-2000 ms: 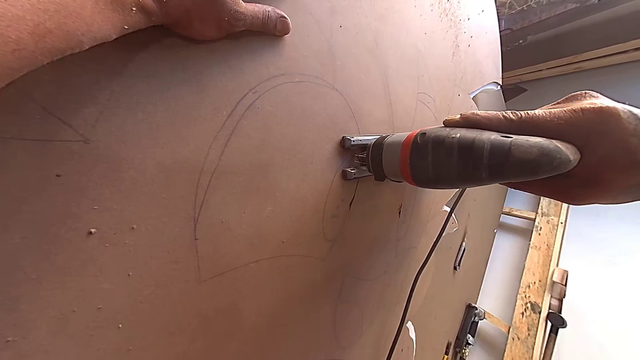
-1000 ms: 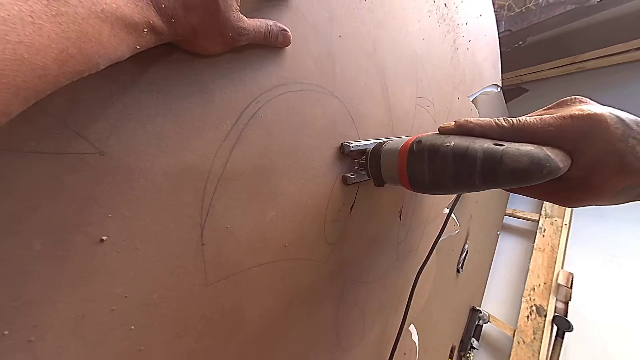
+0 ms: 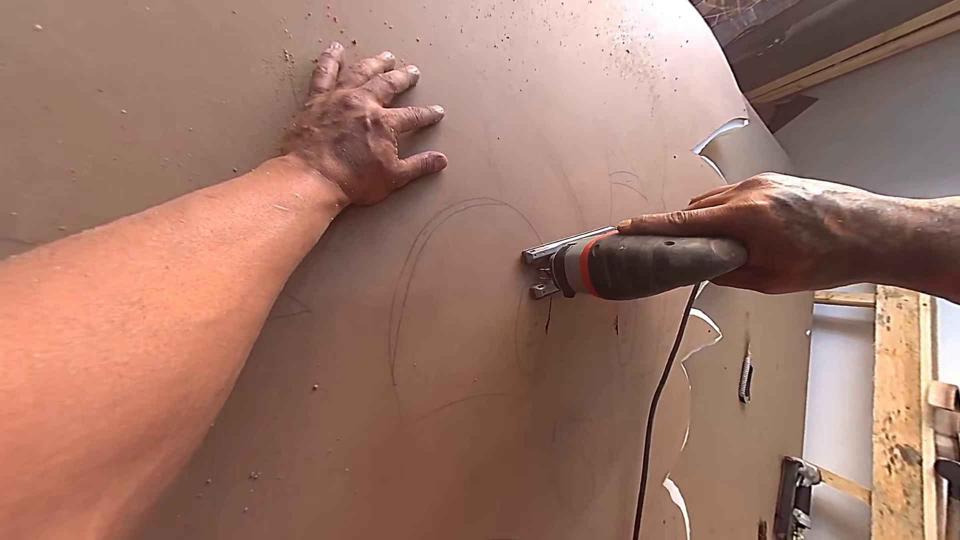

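Note:
My left hand [image 3: 364, 127] lies flat with spread fingers on a large brown sheet [image 3: 315, 465], up and left of a pencilled curved outline. My right hand [image 3: 757, 232] is wrapped around the body of a jigsaw [image 3: 652, 264], dark with a red ring. The jigsaw's metal base plate [image 3: 574, 244] rests on the sheet at the right side of the outline. A short dark cut shows just below the base plate, with another dark slit to its right. The jigsaw's blade is too small to make out clearly.
A black power cord [image 3: 654, 420] runs down the sheet from below the jigsaw. A utility knife [image 3: 745, 379] lies on the sheet's right part, near jagged cut openings. A clamp-like metal tool [image 3: 795, 499] sits at the lower right edge, beside a wooden beam [image 3: 896, 420].
The view has shifted, with more of my left arm in it. My left hand, partly cut off at the top before, now shows whole with its fingers spread. My right hand stays on the jigsaw.

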